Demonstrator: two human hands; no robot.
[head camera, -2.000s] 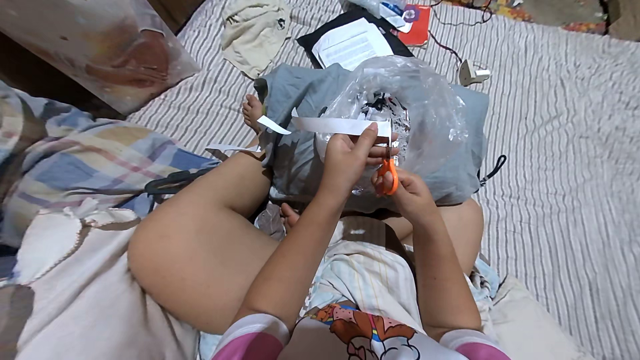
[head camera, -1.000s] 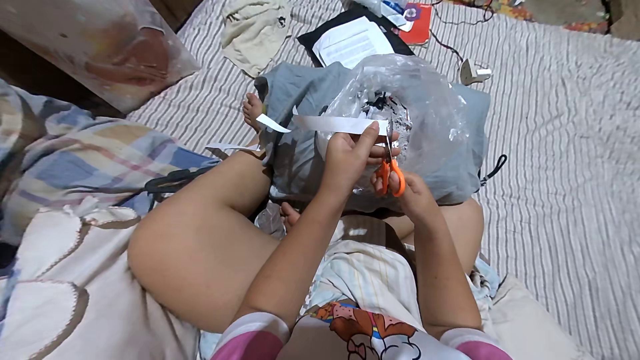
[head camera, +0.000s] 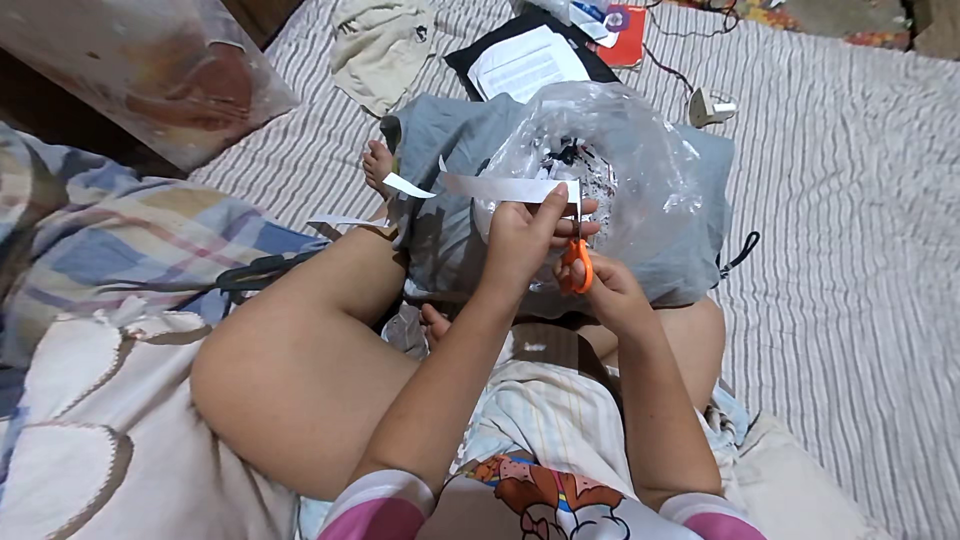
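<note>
My left hand (head camera: 529, 229) pinches a white paper strip (head camera: 502, 188) near its right end, and the rest of the strip reaches out to the left. Orange-handled scissors (head camera: 579, 266) are in my right hand (head camera: 604, 289), their blades upright across the strip's right end. Below the strip lies a clear plastic bag (head camera: 652, 172) with small paper scraps (head camera: 596, 180) and something black inside. That bag rests on a grey cloth-covered bundle (head camera: 450, 135) across my lap. Another short paper strip (head camera: 409, 186) is at the left, above the bundle's edge.
More white strips (head camera: 345, 220) lie by my left knee. Beyond the bundle are printed sheets (head camera: 529, 64) on a black pouch, a red booklet (head camera: 624, 45), a beige cloth (head camera: 382, 52) and a white plug (head camera: 709, 109) with a dark cord. A plaid blanket (head camera: 112, 247) lies left.
The scissor handles, spread wider apart one second ago, are now closer together. Both hands have stayed in nearly the same place, with the strip still in my left hand.
</note>
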